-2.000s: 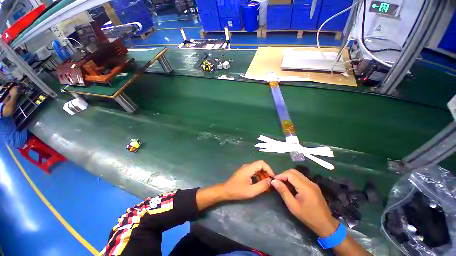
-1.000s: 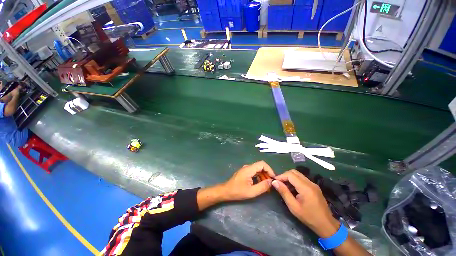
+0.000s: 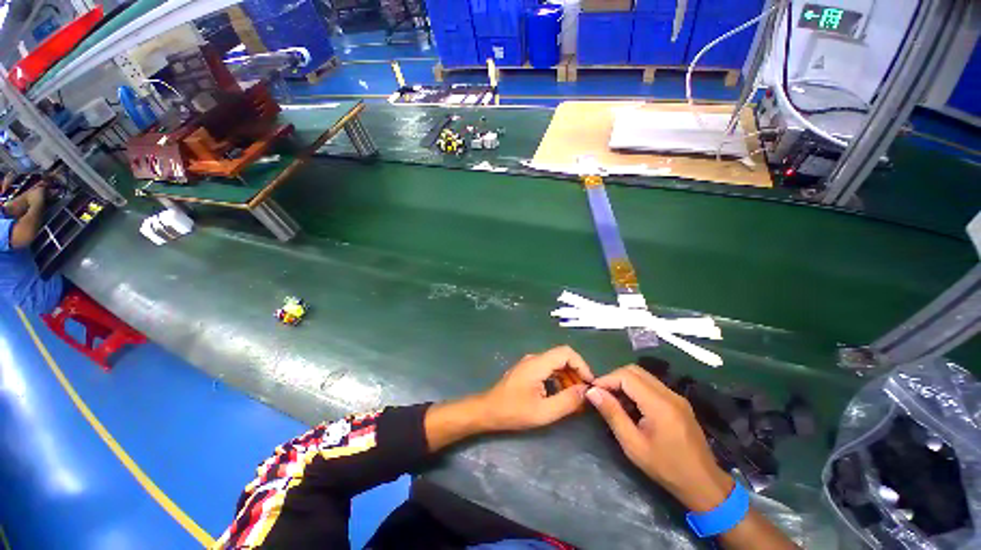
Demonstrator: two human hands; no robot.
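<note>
My left hand [image 3: 535, 391] and my right hand [image 3: 649, 417] meet fingertip to fingertip above the near edge of the green bench. A small orange piece [image 3: 567, 378] shows between the left fingers. A tiny dark bit is pinched where the fingertips of both hands meet; most of it is hidden. A loose pile of black pieces [image 3: 753, 424] lies right beside the right hand. White strips [image 3: 602, 315] lie crossed over the near end of a blue-violet strip [image 3: 606, 231].
A clear plastic bag of black pieces [image 3: 909, 462] is at right. A small yellow-and-black part [image 3: 290, 310] lies on the bench [image 3: 377, 285] at left. A brown board [image 3: 559, 134] is at the far side. A person in blue [image 3: 24, 263] is at far left.
The hands hold almost the same pose, fingertips together. The rest of the scene shifts very slightly in the frame.
</note>
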